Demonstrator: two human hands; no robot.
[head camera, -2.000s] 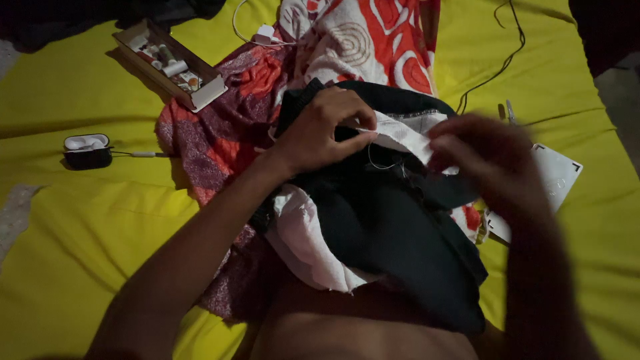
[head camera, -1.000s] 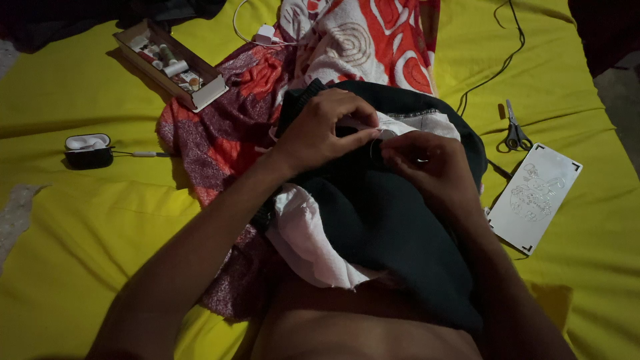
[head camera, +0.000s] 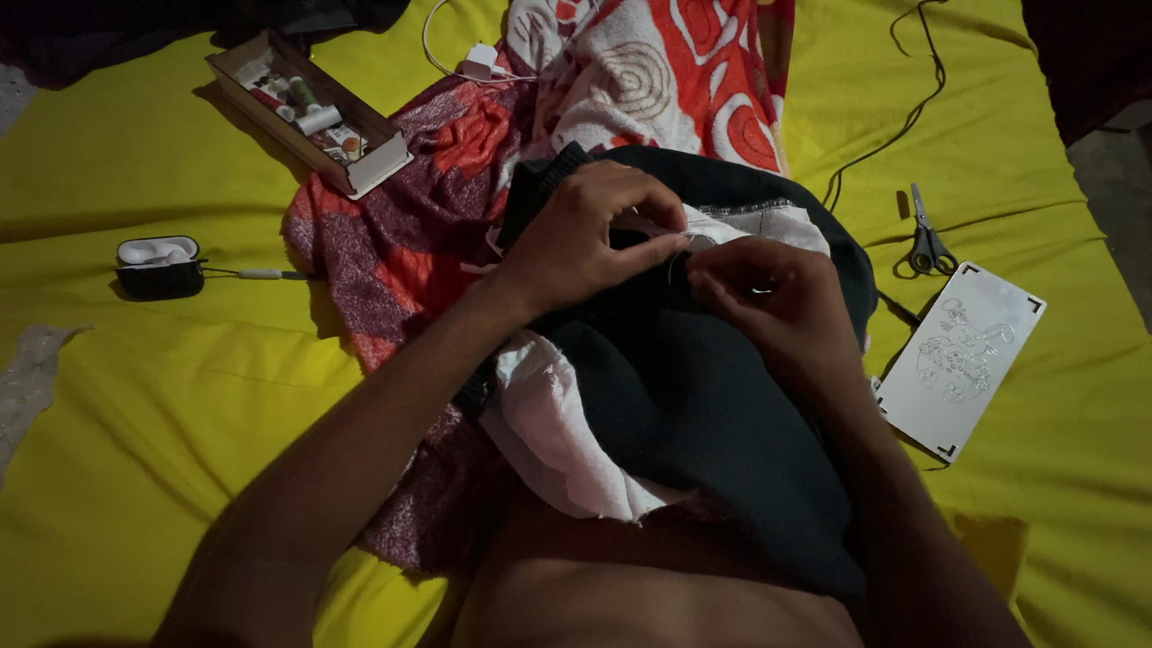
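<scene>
A dark garment (head camera: 666, 360) with white lining lies across my lap. My left hand (head camera: 612, 225) pinches the edge of its white fabric strip (head camera: 765, 220) between thumb and forefinger. Close at its right, my right hand (head camera: 765, 283) has its fingers brought together by that edge; whether a needle is between them is too small to tell. A thin loop of thread (head camera: 671, 268) shows between the two hands. A second piece of white fabric (head camera: 562, 423) hangs out of the garment at the lower left.
A small wooden box (head camera: 378, 166) holds thread spools. Scissors (head camera: 925, 238) and an engraved white panel (head camera: 963, 360) lie at right. An open earbud case (head camera: 160, 270) is at left. A charger (head camera: 481, 61), a black cable (head camera: 913, 117) and a patterned blanket (head camera: 432, 243) are on the yellow sheet.
My right hand has come in from the right toward my left hand, uncovering the scissors and more of the white panel. My left hand has stayed at the white strip.
</scene>
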